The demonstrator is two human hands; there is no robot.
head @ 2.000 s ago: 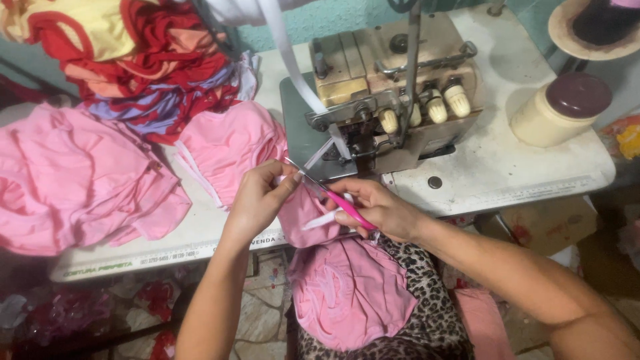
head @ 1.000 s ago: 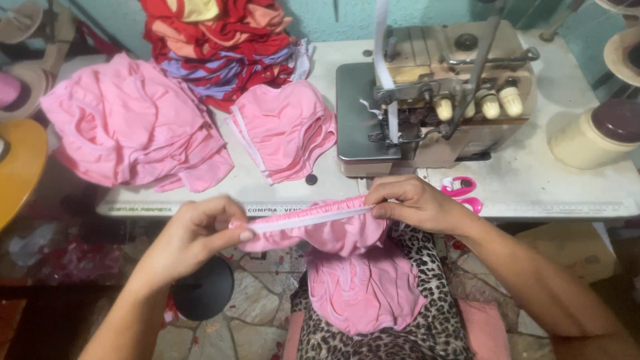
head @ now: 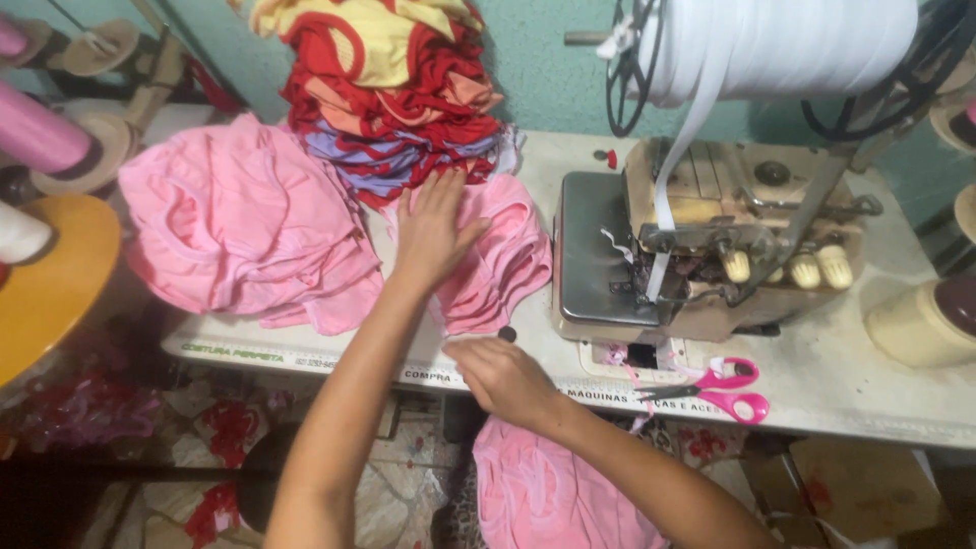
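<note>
My left hand [head: 435, 229] lies spread, palm down, on the smaller pile of pink garments [head: 503, 259]. At that pile's front corner my right hand [head: 503, 381] has curled fingers; whether they pinch the cloth is hidden. A bigger heap of pink garments [head: 244, 229] is to the left. More pink cloth [head: 557, 488] rests on my lap, over leopard-print fabric. Right of the small pile stands the sewing machine [head: 732, 229], with white elastic tape [head: 690, 145] running down to it from a large roll [head: 785, 46]. Pink-handled scissors [head: 717, 389] lie at the table's front edge, blades pointing left.
Red, yellow and lilac garments [head: 389, 99] are stacked against the wall. A cream jar with a dark lid [head: 923, 320] stands at the right. Thread cones [head: 46, 130] and a yellow disc [head: 53, 282] are at the left. Cloth scraps [head: 229, 431] litter the stone floor.
Two seconds ago the scissors were in my right hand; a second ago they lay on the table while both hands stretched a pink garment. Now both hands are at the small pink pile. The view has shifted.
</note>
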